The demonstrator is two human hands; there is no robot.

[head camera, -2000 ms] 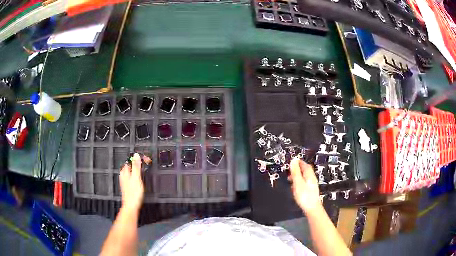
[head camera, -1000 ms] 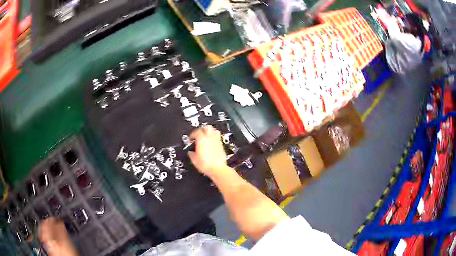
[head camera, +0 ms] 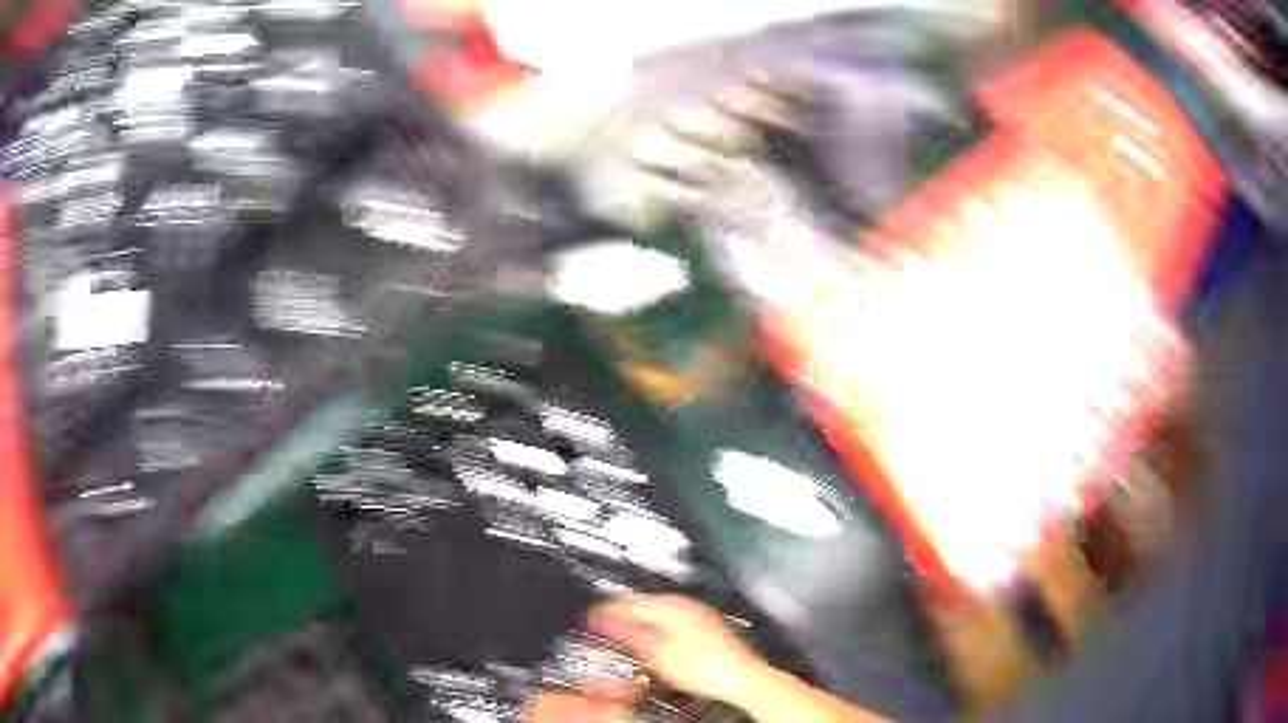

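Observation:
The whole view is strongly blurred. The black clip tray (head camera: 452, 593) lies at the lower centre, with rows of blurred silver spring clips (head camera: 565, 494) on its far and right parts. My right hand (head camera: 671, 636) is over the tray's right side near the bottom edge, fingers pointing left. What looks like my left hand (head camera: 582, 703) is just below and left of it, mostly cut off by the bottom edge. More bright clips show beside the hands. Whether either hand holds something cannot be made out.
A dark raised surface with many shiny blurred pieces (head camera: 297, 304) fills the upper left. The red-orange tray of white-and-silver pieces (head camera: 918, 530) is at the right. A white slip (head camera: 777, 492) lies between the trays. Brown boxes (head camera: 1038, 636) are below right.
The view has swung and moved closer to the raised surface, now large at upper left. The compartment tray has largely left the view. The hands appear lower and close together.

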